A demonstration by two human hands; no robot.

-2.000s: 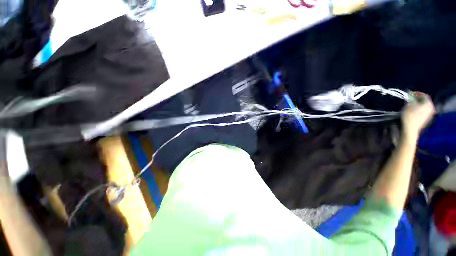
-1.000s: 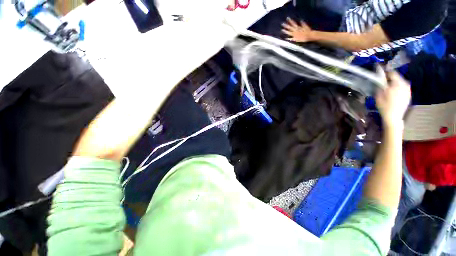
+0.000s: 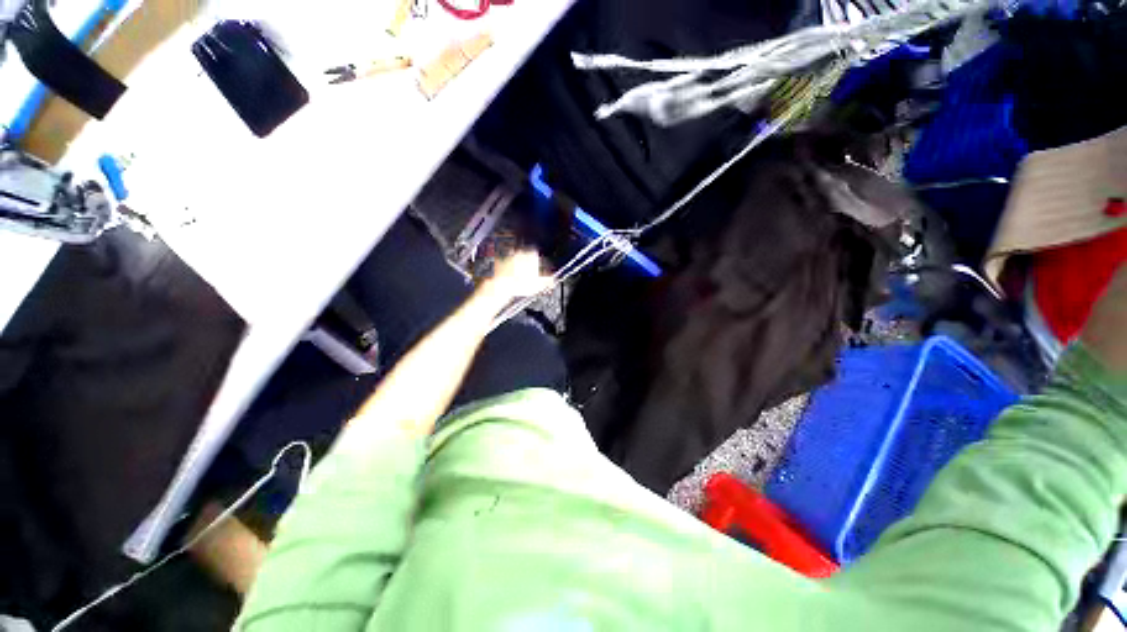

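Observation:
My left hand (image 3: pixel 513 278), blurred, is closed around a thin white cord (image 3: pixel 692 194) above my lap. The cord runs up right to a bundle of whitish cords (image 3: pixel 729 77) stretched across the top right. My right hand is out of the picture; only its sleeve and part of the forearm show at the right edge. Another stretch of cord curves over the lower left. Dark cloth (image 3: pixel 105 370) hangs over the table edge at the left, below the sewing machine's metal parts (image 3: pixel 50 198).
The white table (image 3: pixel 334 148) holds a black phone (image 3: pixel 251 77), snips (image 3: pixel 367 70), a tan block (image 3: pixel 455 64) and red-handled scissors (image 3: pixel 473 6). Below are a blue bar (image 3: pixel 637 257), piled dark cloth (image 3: pixel 729 321), a blue basket (image 3: pixel 877 432) and a red object (image 3: pixel 766 525).
My left hand has moved right and up to the cord over my lap. My right hand has gone out past the right edge. The view has shifted right, and the other person's hand is gone.

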